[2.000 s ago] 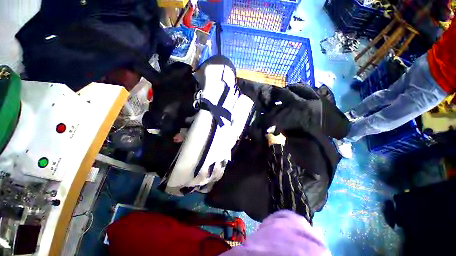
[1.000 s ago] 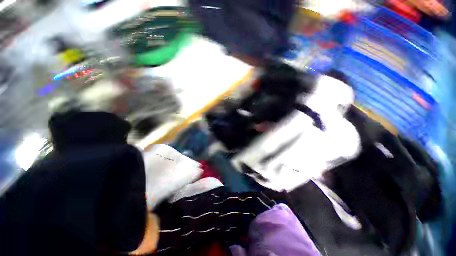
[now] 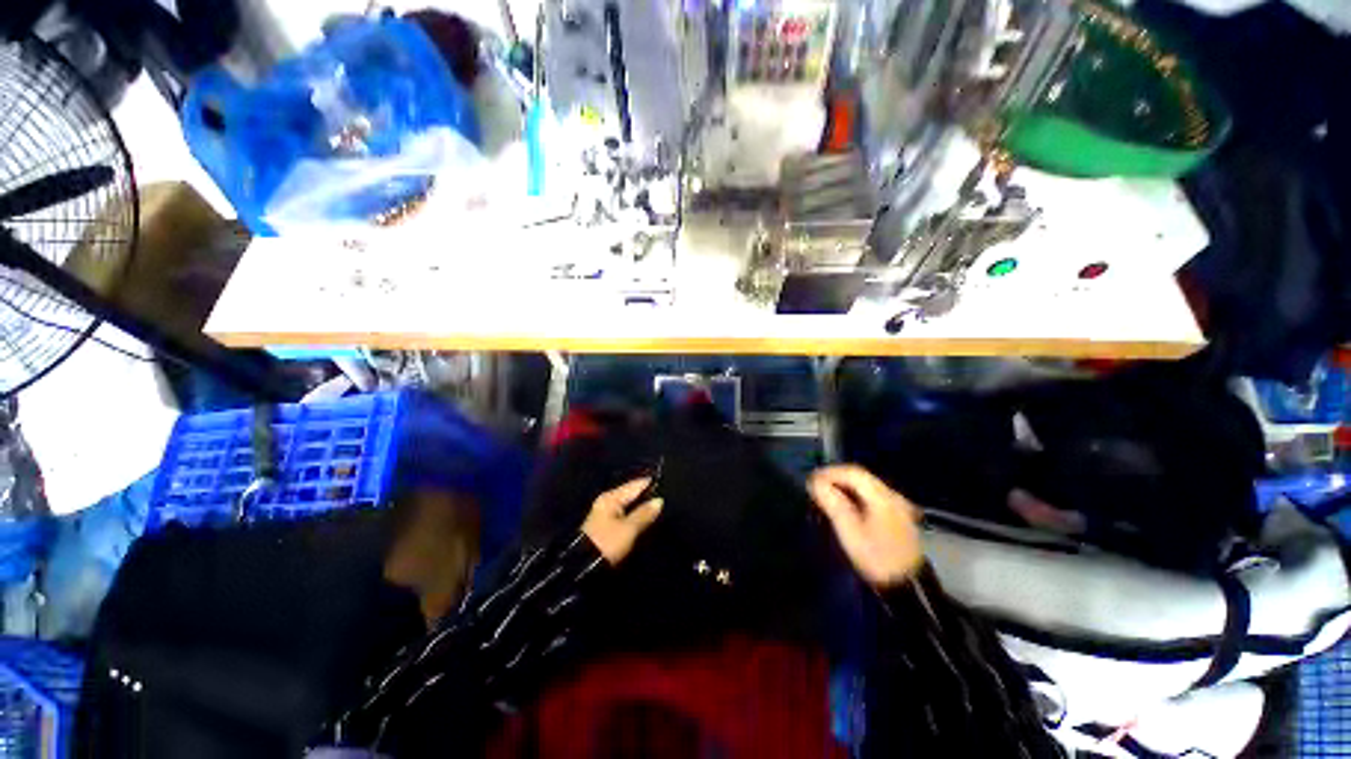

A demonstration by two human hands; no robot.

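A black garment (image 3: 711, 512) lies over my lap, below the front edge of the machine table, with two small pale marks or buttons on it. My left hand (image 3: 622, 519) pinches the garment at its left side. My right hand (image 3: 874, 527) is at the garment's right edge, fingers bent together; blur hides whether it grips cloth. The button sewing machine's head (image 3: 615, 74) stands above the table (image 3: 519, 319), with small metal parts low on it. The feeder's green bowl (image 3: 1119, 141) is at the back right.
A black fan (image 3: 59, 193) stands at far left. A blue plastic bag (image 3: 326, 104) and clear bag (image 3: 371, 178) lie on the table's left. A blue crate (image 3: 282, 460) and black garments (image 3: 222, 638) are left of my lap. White-and-black garments (image 3: 1096, 586) are piled at right.
The view has swung left from the pile and floor to face the machine. Both my hands now show over the black garment on my lap; my left hand has taken hold of it.
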